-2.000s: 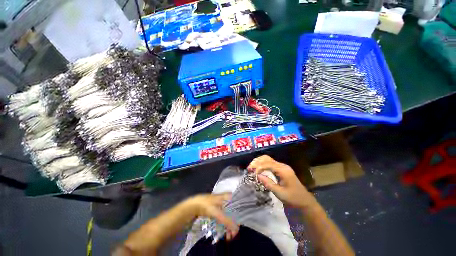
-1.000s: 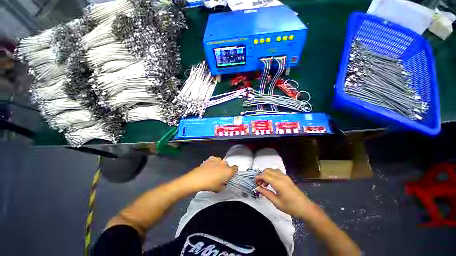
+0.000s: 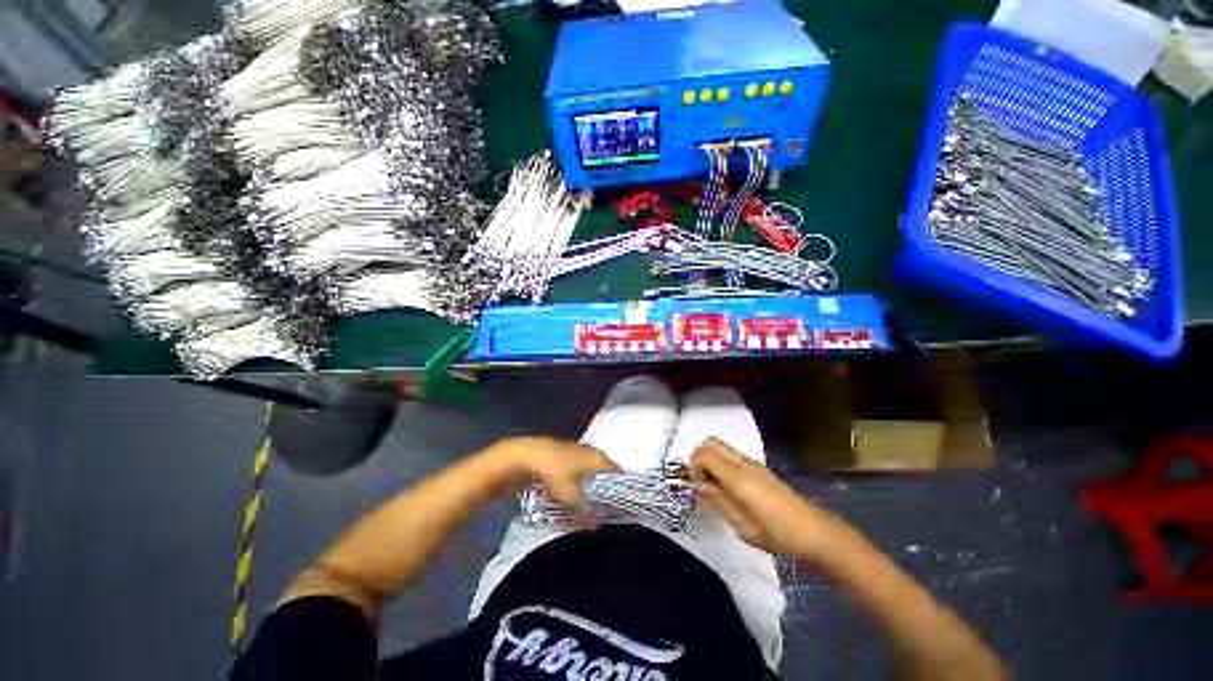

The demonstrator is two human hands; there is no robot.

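A bundle of thin grey cable assemblies [image 3: 636, 498] lies crosswise over my lap, between my two hands. My left hand [image 3: 564, 476] is closed around the left part of the bundle, and some silvery ends stick out past it. My right hand [image 3: 734, 490] is at the bundle's right end, with its fingers on the silvery connectors. The bare hands partly hide both ends of the bundle.
The blue test fixture [image 3: 678, 331] with red blocks lies along the bench edge. Behind it stand the blue tester [image 3: 685, 93] and grey leads. Stacks of white cable bundles [image 3: 313, 186] are at left, a loose cable pile [image 3: 530, 226] beside them. A blue basket [image 3: 931, 273] holds grey cables.
The view has tilted down from the first frame. My left hand has moved up to the bundle, which now lies crosswise. Since one second ago, my hands are slightly farther apart.
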